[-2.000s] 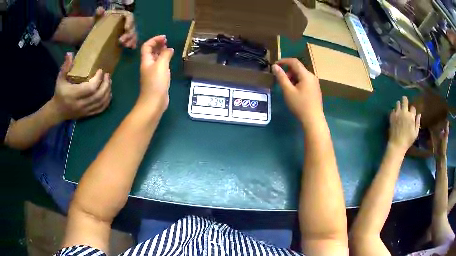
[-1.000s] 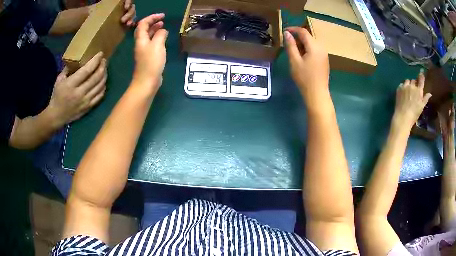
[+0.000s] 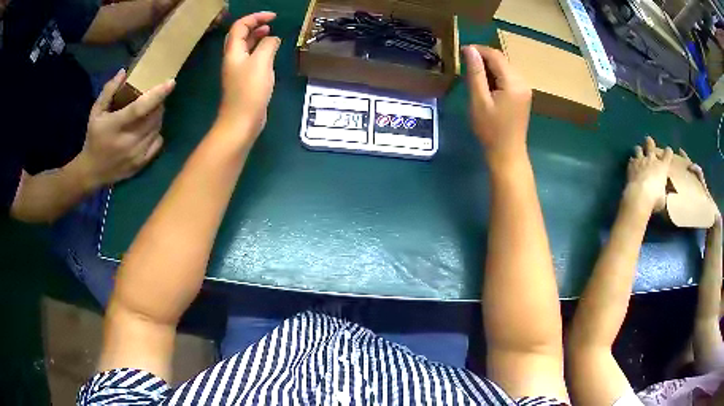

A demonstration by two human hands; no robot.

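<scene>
An open brown cardboard box sits on the white digital scale at the top centre. A black cable bundle with light metal tips at its left end lies inside the box. The scale's grey display is lit at its left, with three round buttons at its right. My left hand is raised to the left of the box, fingers apart and curled, empty. My right hand is just right of the box, thumb and fingers apart, holding nothing that shows.
A closed carton and a flat cardboard sheet lie to the right, beside a white power strip. A person at the left holds a carton. A person at the right handles a box.
The view has shifted, so the box and scale sit higher than at first. My hands stay beside the box. The person at the right has brought a tan box flap into view.
</scene>
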